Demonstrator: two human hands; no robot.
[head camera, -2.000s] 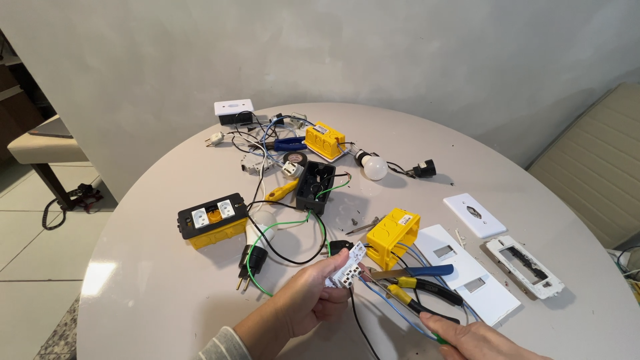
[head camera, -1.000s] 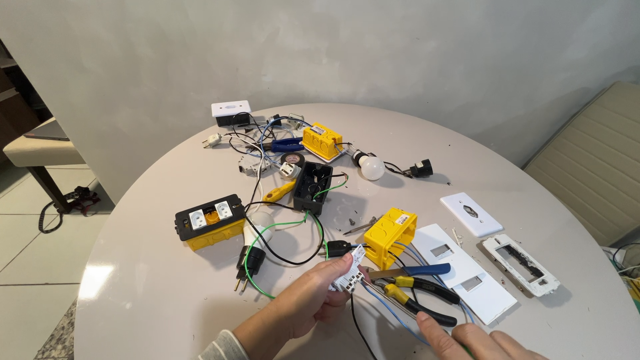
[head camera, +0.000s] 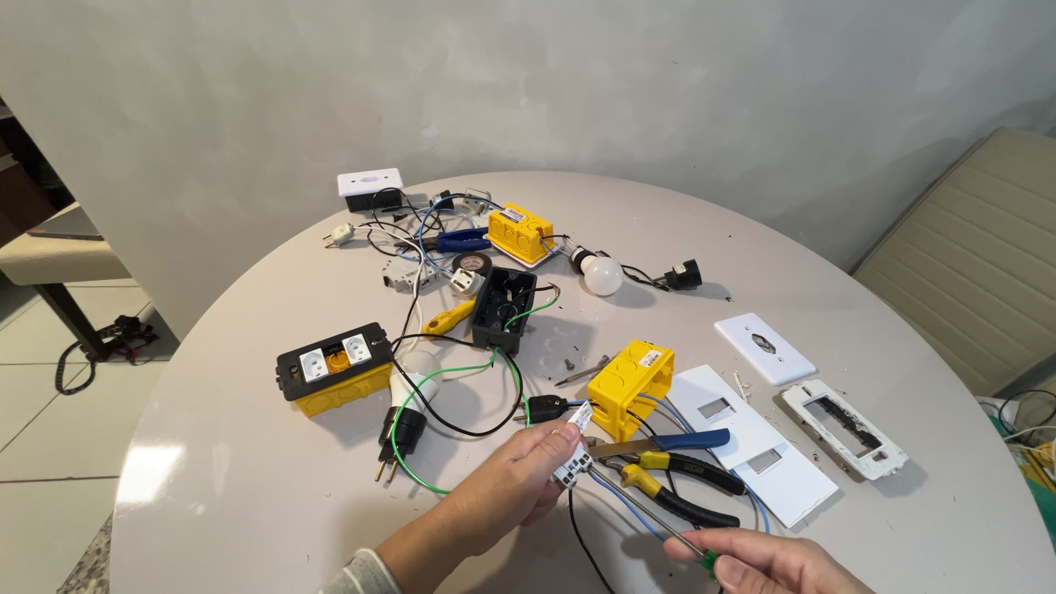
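My left hand (head camera: 528, 470) grips a small white electrical module (head camera: 572, 464) with terminal openings, near the table's front. In my right hand (head camera: 763, 561) is a screwdriver (head camera: 648, 510) with a green handle; its shaft reaches to the module's terminal side. Blue and black wires run close to the module. Just behind it are a blue-handled knife (head camera: 685, 440) and pliers with yellow and black grips (head camera: 676, 487). A yellow electrical box (head camera: 631, 384) stands beyond them, with a black plug (head camera: 546, 408) to its left.
White cover plates (head camera: 763, 466) and a white mounting frame (head camera: 850, 429) lie at right. A black box (head camera: 503, 309), a yellow box with two sockets (head camera: 338, 371) and a bulb on a plug adapter (head camera: 412, 396) stand left. Farther back are another bulb (head camera: 602, 275) and blue-handled pliers (head camera: 462, 240).
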